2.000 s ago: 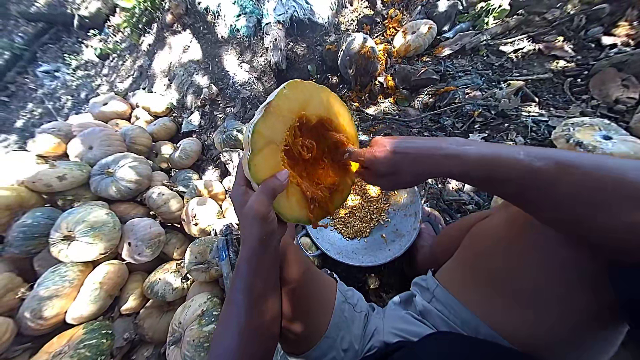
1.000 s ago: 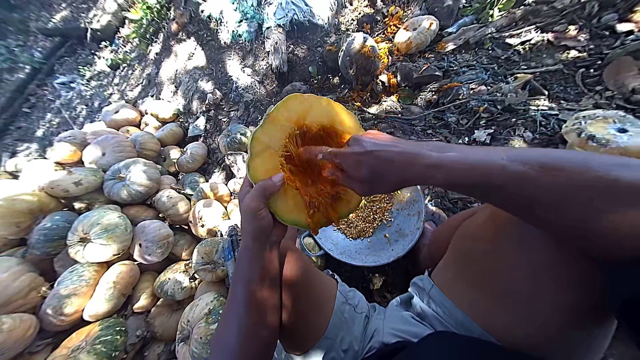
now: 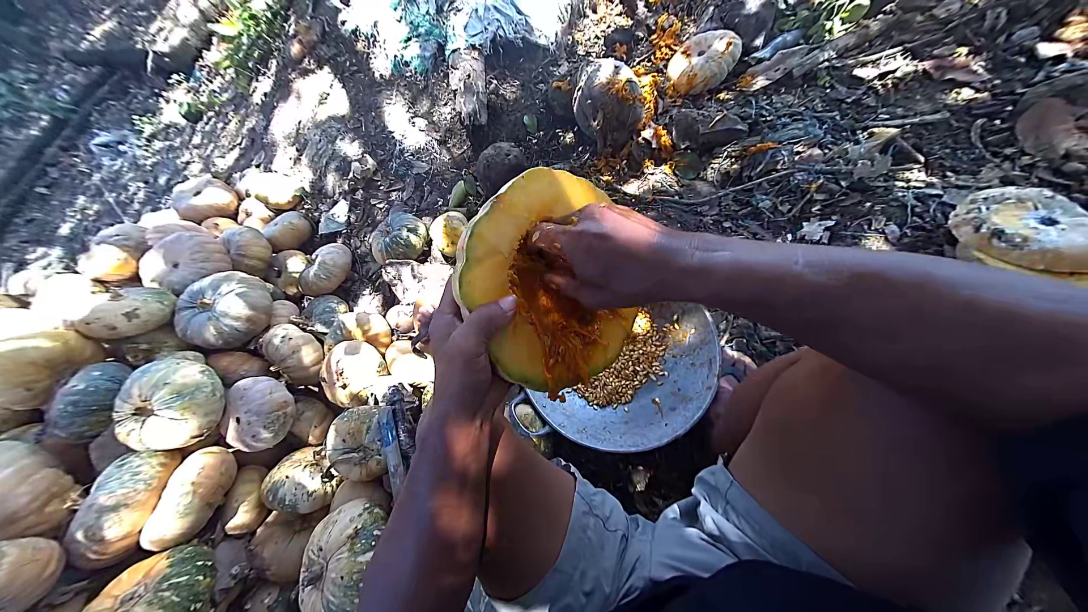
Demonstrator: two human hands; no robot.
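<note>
My left hand [image 3: 467, 344] holds a cut pumpkin half [image 3: 497, 246] by its rind, the thumb on the yellow flesh, the open face tilted toward me. Fingers of my right hand [image 3: 608, 255] are in its hollow, at the upper part of the stringy orange pulp [image 3: 557, 331]; the fingertips are partly hidden, and whether they grip pulp is unclear. Strands of pulp hang over the lower cut edge. Below and behind the half is a round metal pan [image 3: 680, 399] with a loop handle, holding a heap of pale pumpkin seeds [image 3: 629, 370].
A large pile of whole pumpkins [image 3: 170, 401] covers the ground at left. A bladed tool [image 3: 393, 442] seems to lie beside my left forearm. Ahead lie a dark round gourd or pumpkin [image 3: 608, 102], a pale one [image 3: 704, 61] and scattered orange pulp. Another pumpkin [image 3: 1024, 223] is at right.
My right hand has moved from the lower right of the hollow to its upper part. The pulp now hangs lower, over the cut edge. My left hand keeps its hold on the half.
</note>
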